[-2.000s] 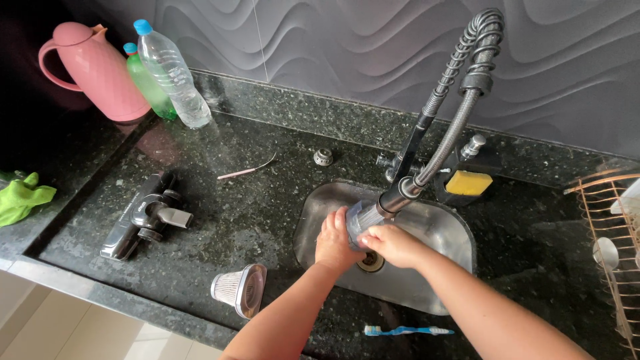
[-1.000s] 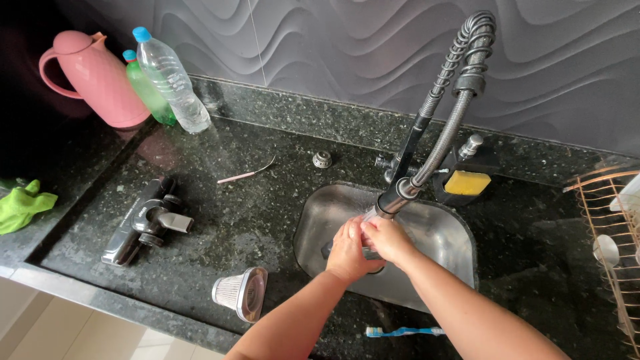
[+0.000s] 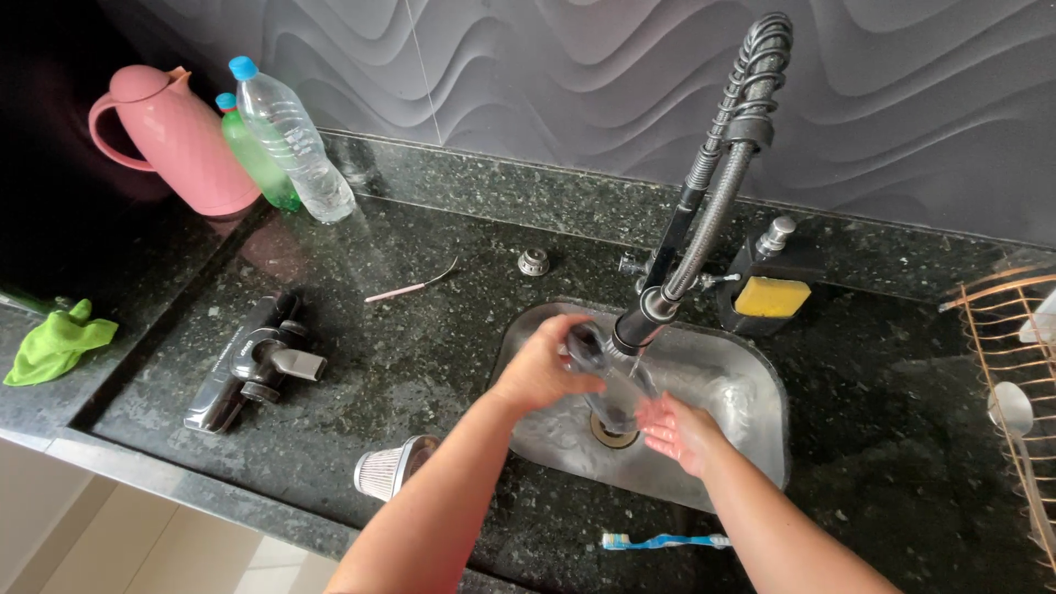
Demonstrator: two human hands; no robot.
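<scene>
My left hand (image 3: 549, 367) grips a clear plastic cup-like container (image 3: 615, 396), tilted over the stainless steel sink (image 3: 742, 421). Beside its lower right side is my right hand (image 3: 681, 433), wet, palm turned toward it with the fingers apart; whether the fingertips touch it is unclear. Water runs from the black spray head of the spring faucet (image 3: 639, 330) just above the container. Left of the sink, partly behind my left forearm, a pleated white filter (image 3: 386, 472) lies on the granite counter. A blue and white toothbrush (image 3: 664, 541) lies in front of the sink.
A vacuum cleaner floor head (image 3: 239, 363), a thin pink-handled tool (image 3: 398, 292) and a metal sink strainer (image 3: 534, 261) lie left. Behind stand a pink thermal jug (image 3: 181, 148) and two plastic bottles (image 3: 297, 148). A yellow sponge (image 3: 771, 297) sits in a black dispenser; a copper-coloured wire rack (image 3: 990, 330) is at right.
Both hands were together around the container under the faucet. Now they are apart, the right one lower and to the right, and more of the container shows.
</scene>
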